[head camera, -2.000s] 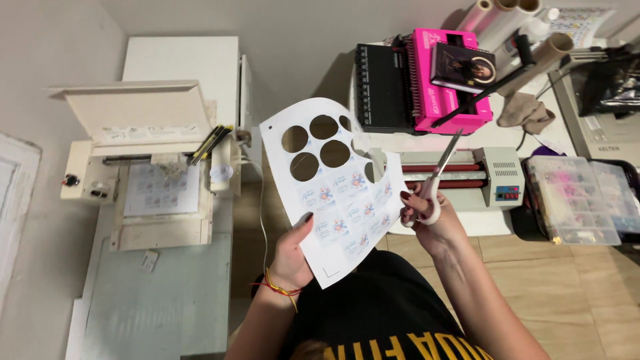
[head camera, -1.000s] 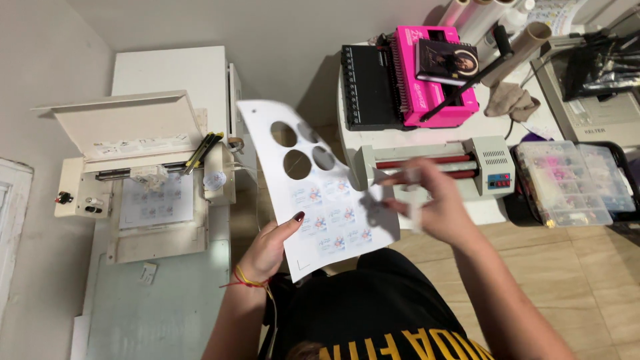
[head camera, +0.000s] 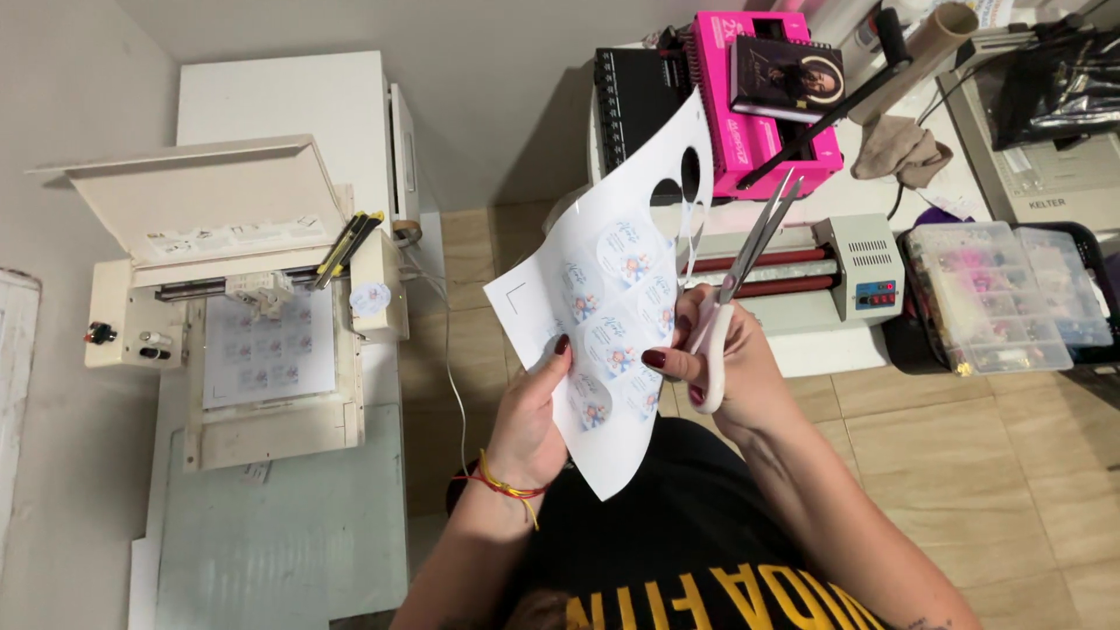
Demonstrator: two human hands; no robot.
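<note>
My left hand [head camera: 528, 420] holds a white printed sheet [head camera: 547, 293] by its lower left part, thumb on top. Round printed designs cover the sheet's middle, and round holes open at its upper right, with thin strips of paper between them. The sheet is bent and turned at a slant. My right hand [head camera: 731, 359] holds a pair of scissors [head camera: 752, 254] with pale pink handles, blades slightly apart and pointing up and away. The right thumb and fingers are close to the sheet's right edge; whether they pinch it, I cannot tell.
On the left, a cutting plotter [head camera: 276, 437] holds another printed sheet [head camera: 271, 359]. At the right stand a pink binding machine [head camera: 726, 131] with a notebook [head camera: 786, 77] on it, a roller laminator [head camera: 862, 267], and a clear compartment box [head camera: 980, 297]. A grey cloth [head camera: 901, 153] lies behind.
The sheet has turned and bent in my left hand, its marked corner swinging up to the left. The scissors, blurred one second ago, now point up beside the sheet's right edge.
</note>
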